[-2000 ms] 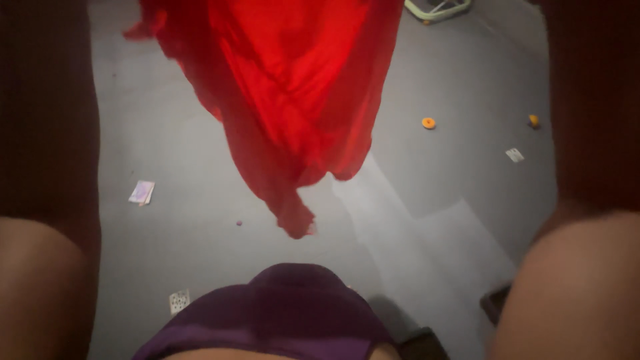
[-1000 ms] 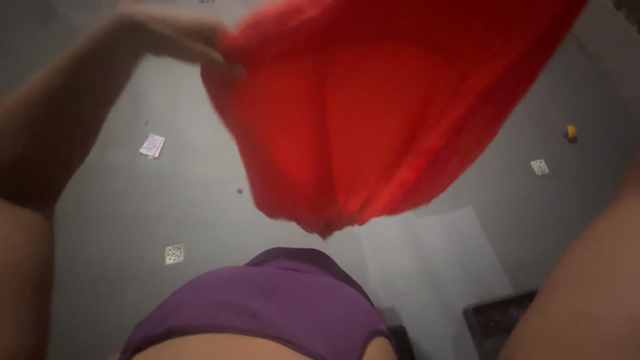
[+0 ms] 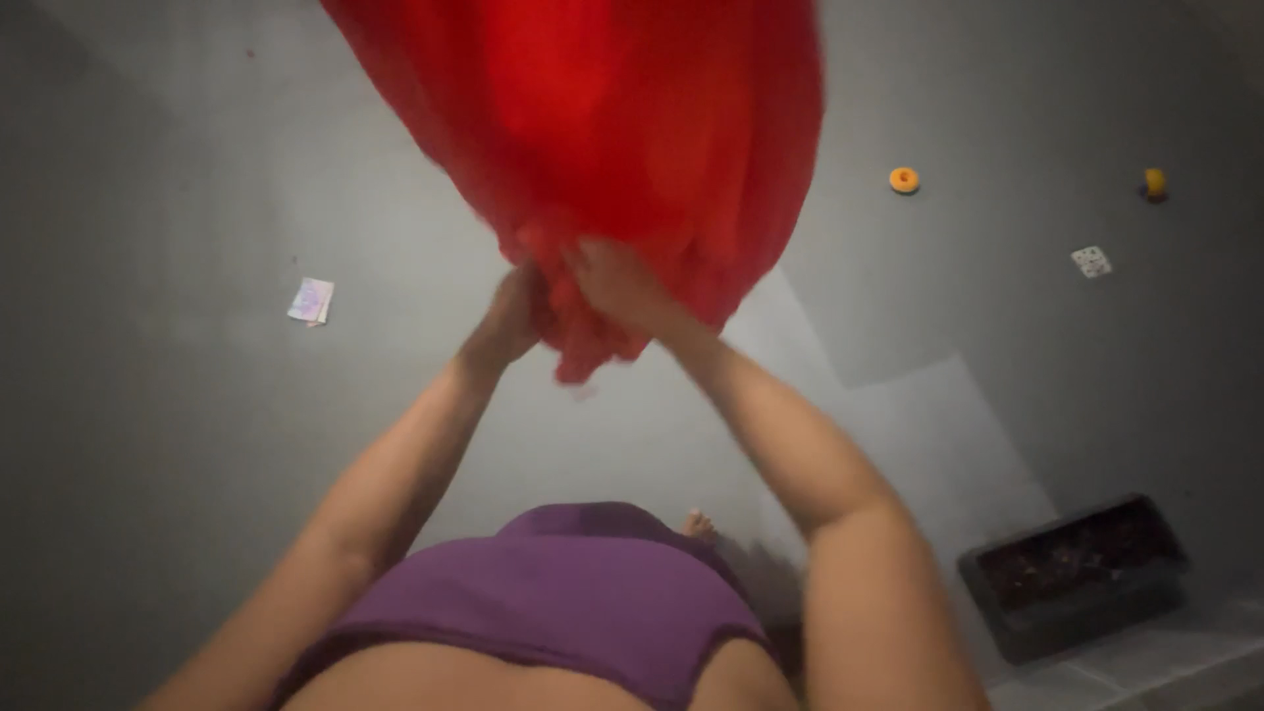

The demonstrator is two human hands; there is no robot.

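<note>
A large piece of red cloth (image 3: 642,128) hangs from the top edge of the head view down to the middle, its lower end bunched up. My left hand (image 3: 513,311) grips the left side of that bunch. Just to the right, my right hand (image 3: 617,281) is closed on the gathered cloth, with a short tail of fabric dangling below and between the hands. The picture is blurred, and some fingertips are hidden in the folds. The upper part of the cloth is out of view.
On the grey floor lie a purplish paper piece (image 3: 312,301) at left, an orange ring-shaped object (image 3: 904,181), a yellow-orange object (image 3: 1154,185) and a white patterned card (image 3: 1091,262) at right. A dark rectangular container (image 3: 1076,578) stands at lower right.
Both hands are now together at the cloth's lower end. One second ago my left hand held its upper left edge, and the cloth was spread wider; now it is gathered at the bottom.
</note>
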